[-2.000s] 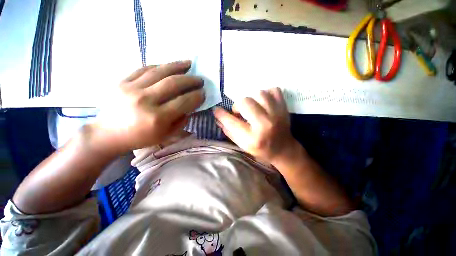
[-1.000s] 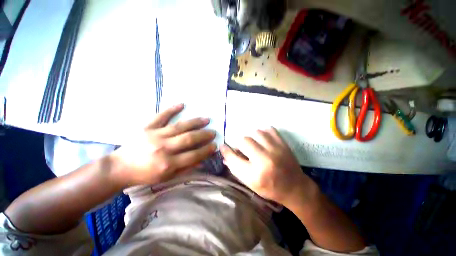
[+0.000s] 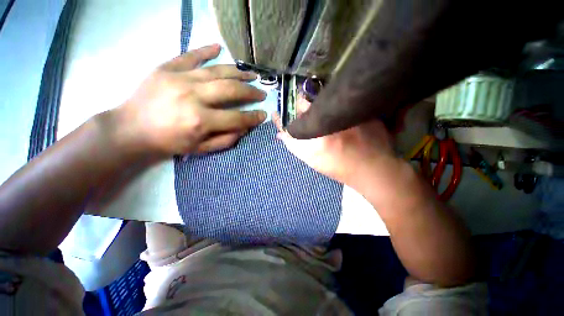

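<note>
A dark grey-blue checked fabric panel [image 3: 260,185] lies over the white table's front edge, its lower end against my lap. My left hand [image 3: 192,105] lies flat on its upper left part, fingers slightly spread, pressing it near the presser foot [image 3: 286,102]. My right hand [image 3: 346,151] is at the panel's upper right beside the foot; its fingers are partly hidden by the machine head [image 3: 371,55], so its grip cannot be told. The needle tip cannot be made out.
Layered dark panel edges [image 3: 49,80] lie at the left. Scissors with yellow and red handles [image 3: 446,166], small snips [image 3: 488,171] and dark rings [image 3: 525,176] lie at the right. A pale ribbed knob [image 3: 473,99] is on the machine. A blue basket [image 3: 127,289] is below left.
The checked side of the panel now shows broadly below my hands. Both hands have moved up to the presser foot. The view has shifted, and the machine head now covers the upper right.
</note>
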